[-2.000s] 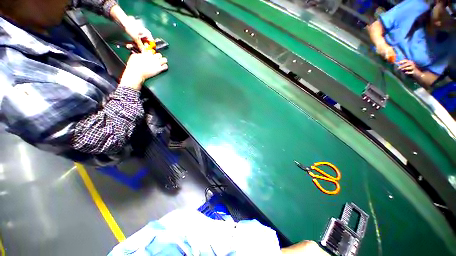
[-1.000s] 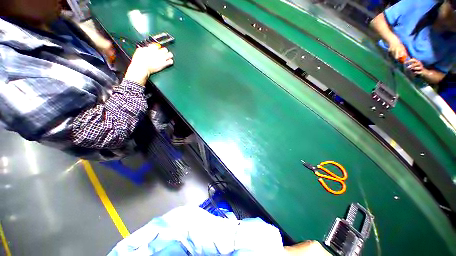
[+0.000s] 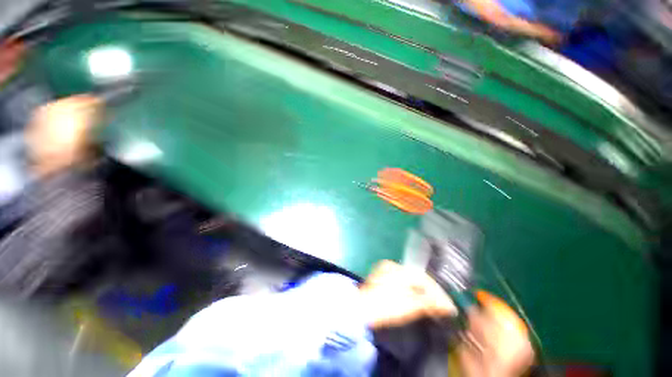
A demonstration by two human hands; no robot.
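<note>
The whole view is motion-blurred. A grey housing (image 3: 446, 247) with a row of pale streaks is at the bench edge in front of me. My left hand (image 3: 409, 294) is at its near left side, fingers closed against it. My right hand (image 3: 501, 339), with an orange finger cot, is just below and right of the housing's lower end; blur hides whether it grips anything. Dark cables show faintly between and below the hands. Orange-handled scissors (image 3: 404, 191) lie on the bench beyond the housing, blades pointing left.
The green bench (image 3: 243, 140) runs from upper left to lower right. Beyond it are a dark rail and a raised green line with a blurred grey unit (image 3: 458, 70). A neighbour's hand (image 3: 65, 132) is at far left. Another person's arm is at the top right.
The view has swung right, so bench and scissors appear further left. My left hand shows more fully with the housing, and my right hand has come into view beside it.
</note>
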